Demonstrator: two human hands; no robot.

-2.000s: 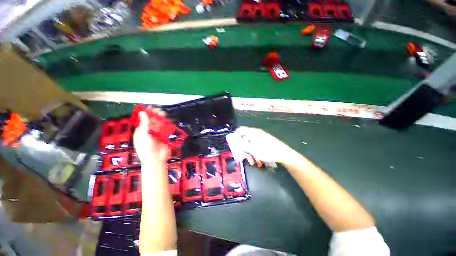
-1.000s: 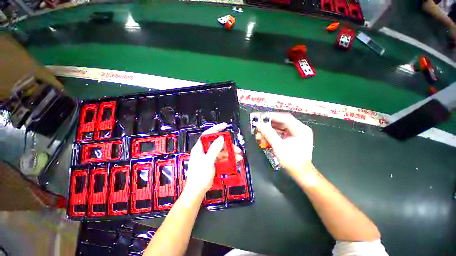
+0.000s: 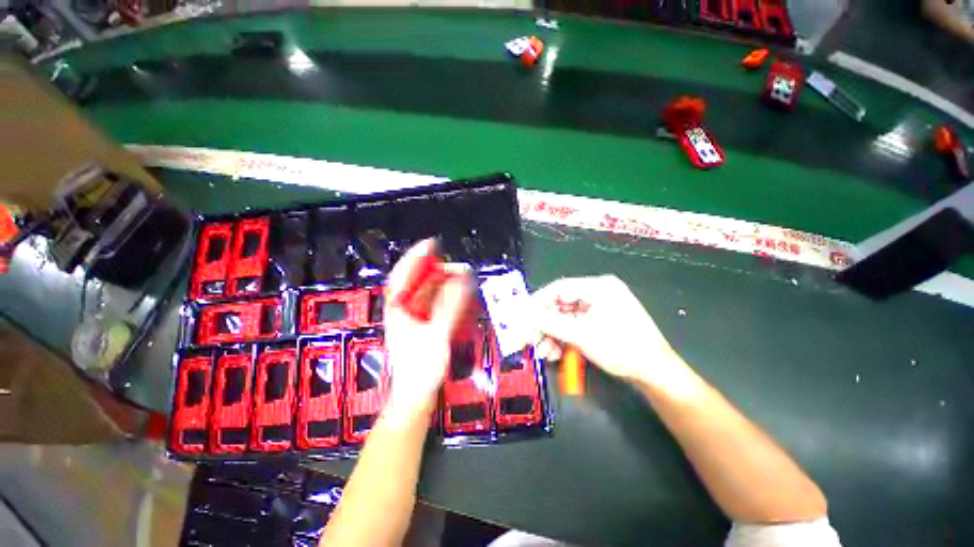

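Note:
My left hand is blurred and holds a red plastic housing above the black blister tray. My right hand is just right of the tray and pinches a white insert plate with dark spots, held over the tray's right edge. An orange piece shows just under the right fingers; whether it is held or lies on the bench I cannot tell. Red housings fill the tray's front row, two lie sideways in the middle row and two stand at the back left. Other back pockets are empty.
Behind a white strip with red lettering, a green belt bears a partly assembled unit, another red unit and orange pieces. A black-ended metal arm stands right. Cardboard and tape are at left.
My left hand has lifted the housing and tilted it. The insert plate in my right hand has moved left, over the tray's edge. Since the oldest frame, the belt items appear further right.

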